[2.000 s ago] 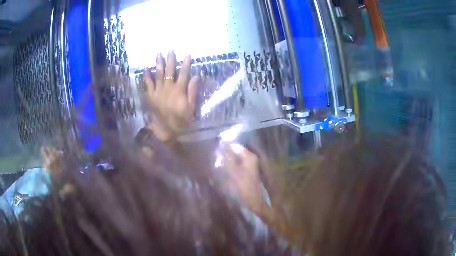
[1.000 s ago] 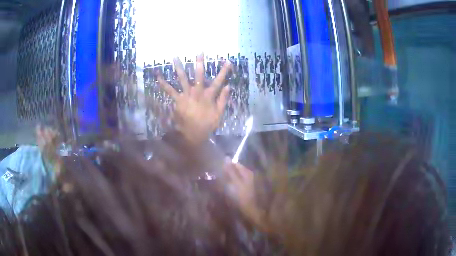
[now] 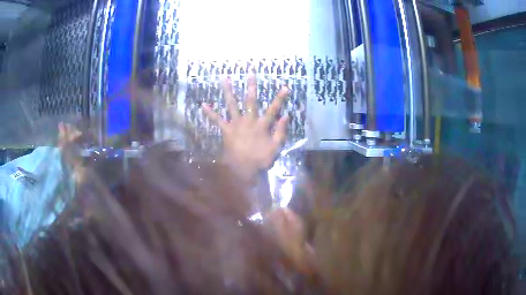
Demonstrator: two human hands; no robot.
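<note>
A patterned sheet point(image 3: 199, 98) with rows of small dark hooked marks lies on the grey machine bed point(image 3: 326, 124), reaching its front edge. My left hand point(image 3: 251, 138) lies flat on the sheet with fingers spread, palm down, holding nothing. Shiny clear film point(image 3: 282, 178) comes down over the front edge of the bed, glaring white. My right hand point(image 3: 288, 224) is below it, blurred and partly hidden by hair, and appears to pinch the film's lower end. Bright lamp glare covers the bed beyond my left hand.
Blue rollers point(image 3: 386, 75) with chrome rods stand on both sides of the bed. More patterned sheet point(image 3: 63, 63) shows left of the left roller. A person's hand point(image 3: 69, 135) and pale blue sleeve point(image 3: 34, 184) are at the left. An orange hose point(image 3: 468, 52) hangs at the right.
The view has shifted, so the machine sits further right. My left hand has its fingers spread wider on the sheet. The film by my right hand has changed shape and now shows wider.
</note>
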